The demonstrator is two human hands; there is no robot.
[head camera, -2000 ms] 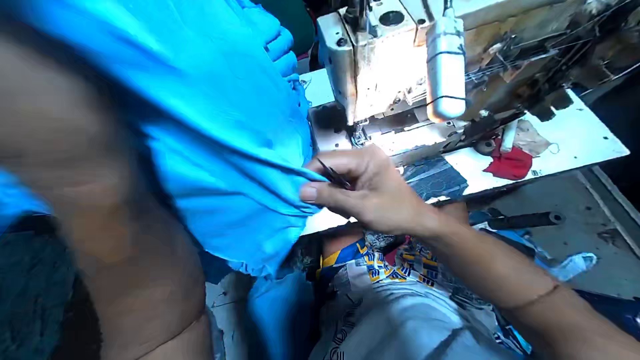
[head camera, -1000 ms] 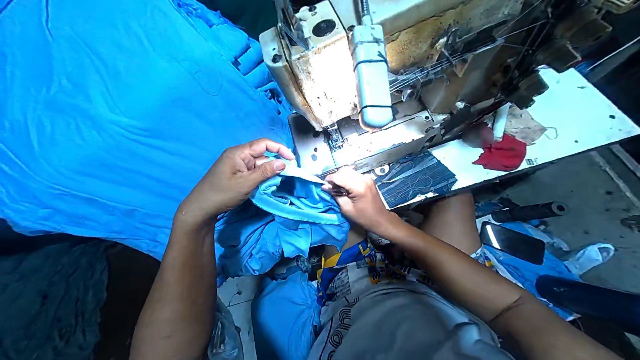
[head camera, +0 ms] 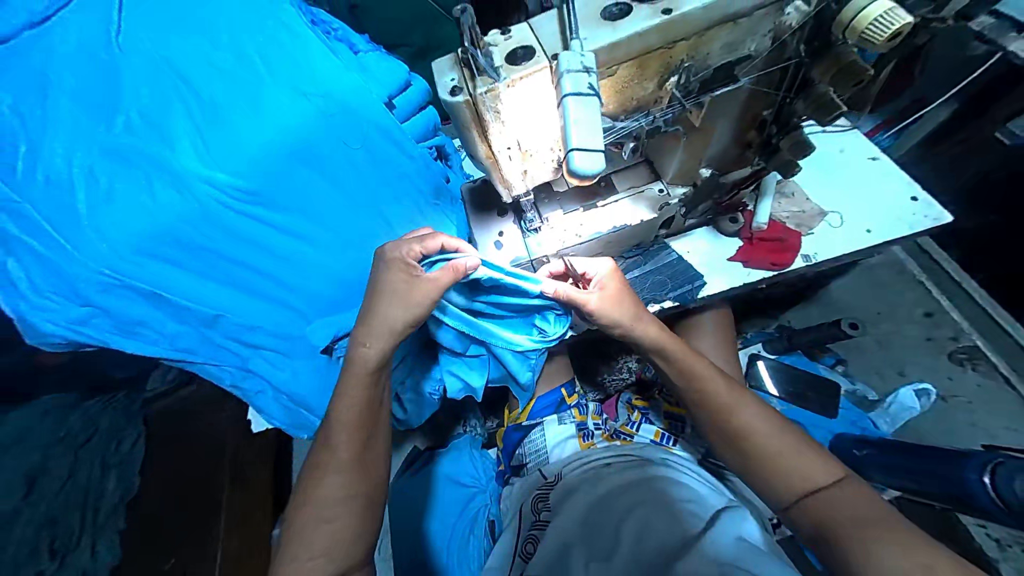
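Between my two hands a folded edge of blue knit fabric [head camera: 500, 308] is stretched, just in front of a sewing machine [head camera: 520, 120]. My left hand [head camera: 416, 280] pinches its left end between thumb and fingers. The right end is pinched by my right hand [head camera: 592, 292], which also has a small dark metal tool, perhaps thread snips, partly hidden among its fingers. The presser foot [head camera: 528, 214] stands a little above and behind the fabric, not touching it. A large spread of blue fabric [head camera: 216, 184] lies to the left of the machine.
Dark blue denim scrap [head camera: 660, 274] lies right of my right hand. Red cloth [head camera: 768, 242] and a white tube [head camera: 765, 202] rest on the white table [head camera: 872, 180]. Below its edge are a phone [head camera: 792, 384] and a dark roll [head camera: 816, 334]. A lamp [head camera: 580, 120] is strapped to the machine.
Two seconds ago my left arm was blurred across the left side and my right hand held the blue cloth near the machine. Since then both hands have come together on a fabric edge.
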